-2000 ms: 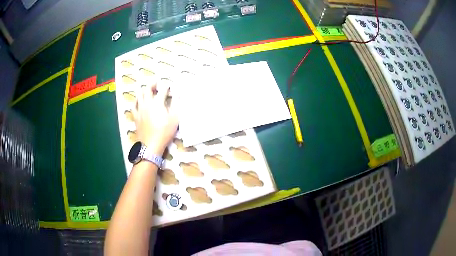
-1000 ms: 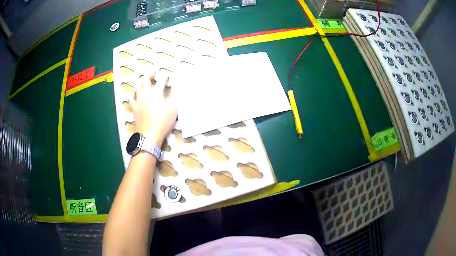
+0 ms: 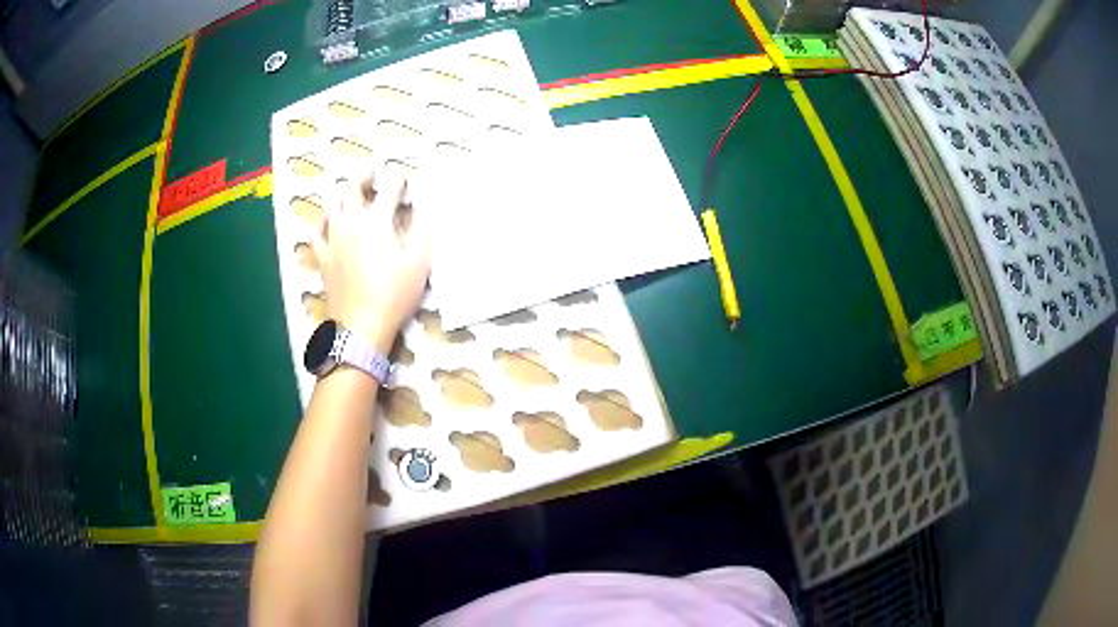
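Note:
A white foam tray [image 3: 490,478] with rows of tan cutouts lies on the green mat. One round speaker unit [image 3: 418,469] sits in a cutout near its front left. A blank white sheet [image 3: 564,221] lies over the tray's middle and sticks out to the right. My left hand [image 3: 372,251], with a watch on the wrist, rests on the tray at the sheet's left edge, fingers bent; whether it grips anything is hidden. My right hand is out of view; only a blurred skin-toned strip shows at the right edge. A yellow test probe [image 3: 722,267] lies on the mat, right of the sheet.
A stack of filled foam trays [image 3: 999,196] stands at the right. A clear plastic rack [image 3: 417,31] and a loose round part [image 3: 276,61] are at the back. Clear ridged trays [image 3: 37,380] stand at the left. An empty foam tray [image 3: 870,484] is below the bench edge.
The view has shifted slightly, so the bench appears higher in the picture. My left hand, the sheet, the tray and the probe keep their places relative to each other.

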